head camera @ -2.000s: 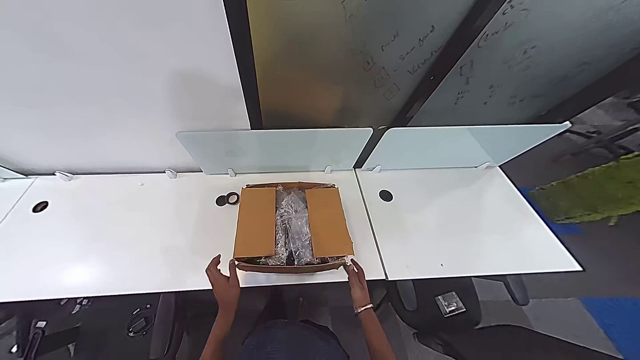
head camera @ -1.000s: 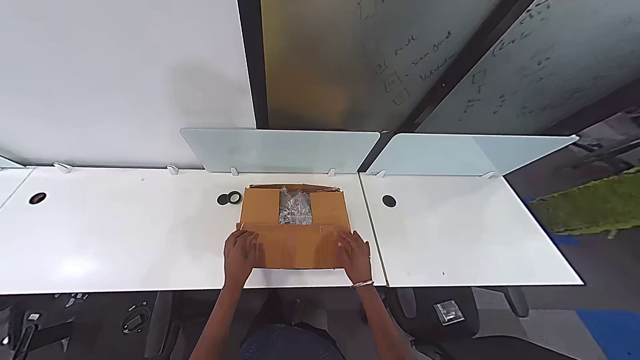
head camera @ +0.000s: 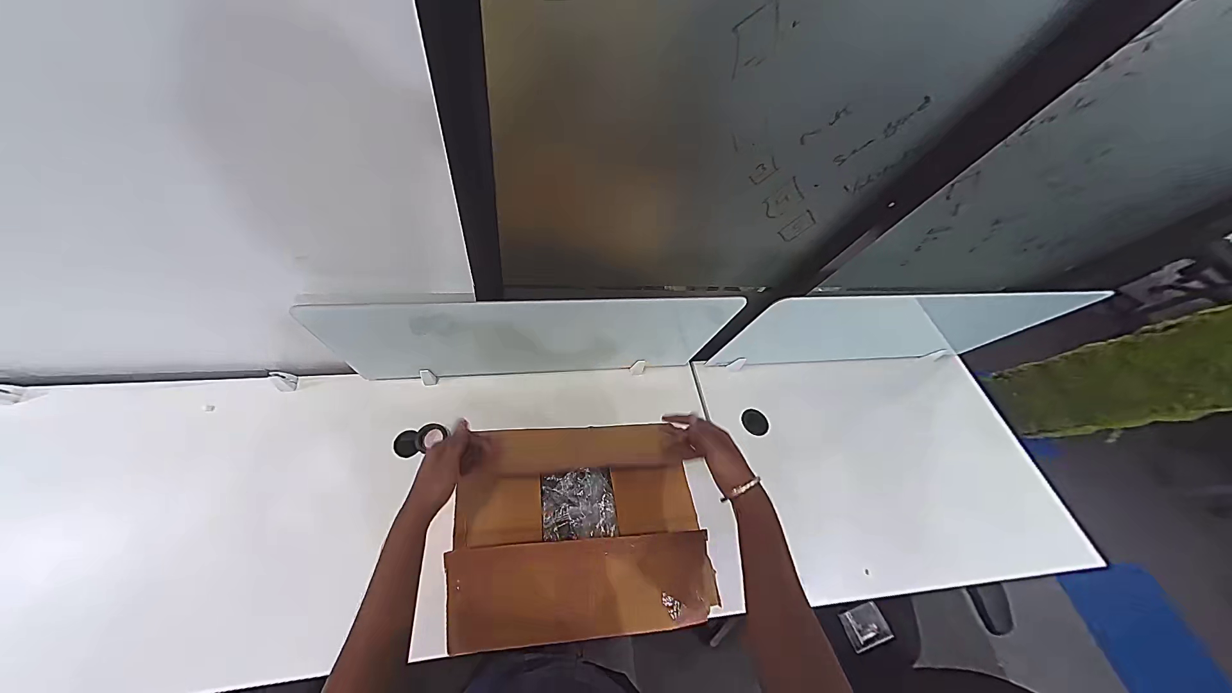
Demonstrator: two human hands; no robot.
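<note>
A cardboard box (head camera: 577, 592) lies on the white desk, its near flap folded toward me and its side flaps folded inward. Clear plastic wrapping (head camera: 578, 503) shows in the gap between the side flaps. My left hand (head camera: 460, 452) holds the left end of the box's far flap (head camera: 568, 450), and my right hand (head camera: 695, 441) has hold of its right end. That flap is slightly blurred and tilts over the box. A bracelet is on my right wrist.
A roll of tape (head camera: 433, 436) lies beside a black desk grommet (head camera: 406, 444), close to my left hand. Frosted divider panels (head camera: 539, 337) stand along the desk's back edge. Another grommet (head camera: 756, 422) is at the right. A small clear packet (head camera: 866, 627) lies on a chair below.
Both hands have moved from the near flap to the far flap, which now tilts up from the box. Two seconds ago the near flap was not laid over; the hands were at the near corners.
</note>
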